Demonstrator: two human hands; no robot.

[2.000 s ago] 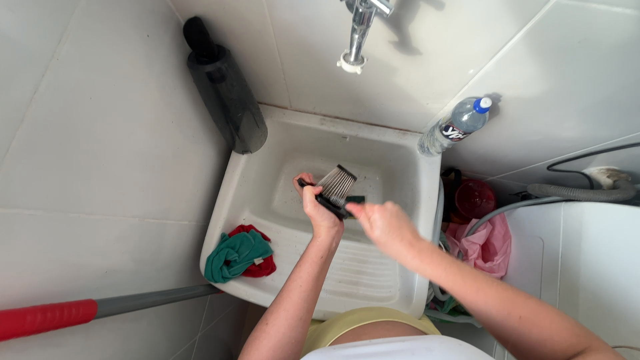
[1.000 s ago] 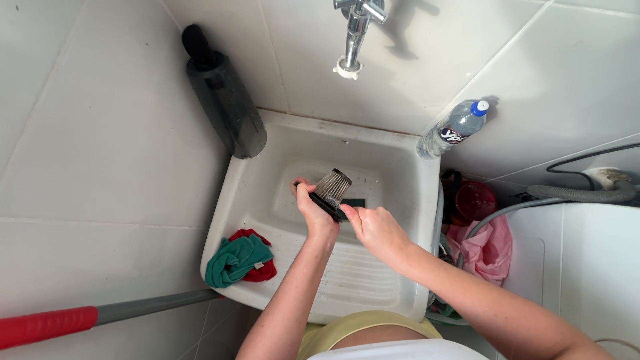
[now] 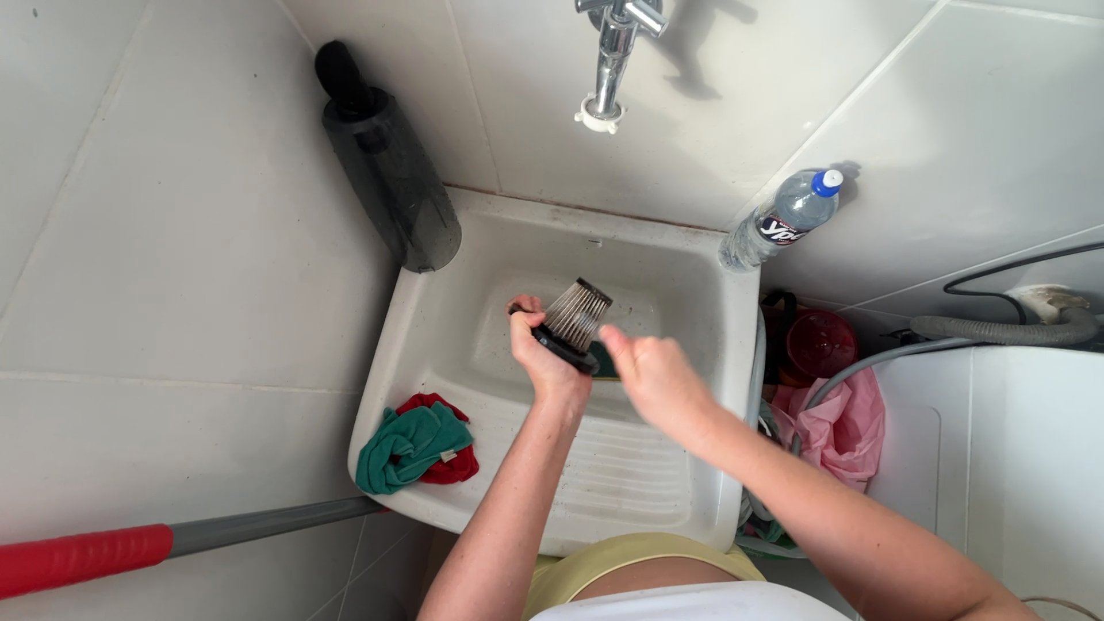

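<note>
My left hand (image 3: 541,349) grips the black rim of a pleated, cone-shaped vacuum cleaner filter (image 3: 580,312), held tilted above the basin of a white laundry sink (image 3: 375,379). The filter's pleats look greyish and its narrow end points up and slightly right. Just right of the filter is my right hand (image 3: 653,373), fingers curled, with the thumb side close to the pleats. A dark green thing (image 3: 606,362) shows between the hands; whether the right hand holds it cannot be told. Below it lies the ribbed washboard slope of the sink.
A smoky plastic canister (image 3: 392,181) stands at the sink's back left corner, a detergent bottle (image 3: 785,220) at the back right. Green and red cloths (image 3: 418,444) lie on the front left. The tap (image 3: 611,69) is above. A red-grip pole (image 3: 86,556) reaches in from the left.
The filter's pleated end has turned more upright in my left hand. My right hand has shifted about beside the filter, and its thumb side is now nearer the pleats.
</note>
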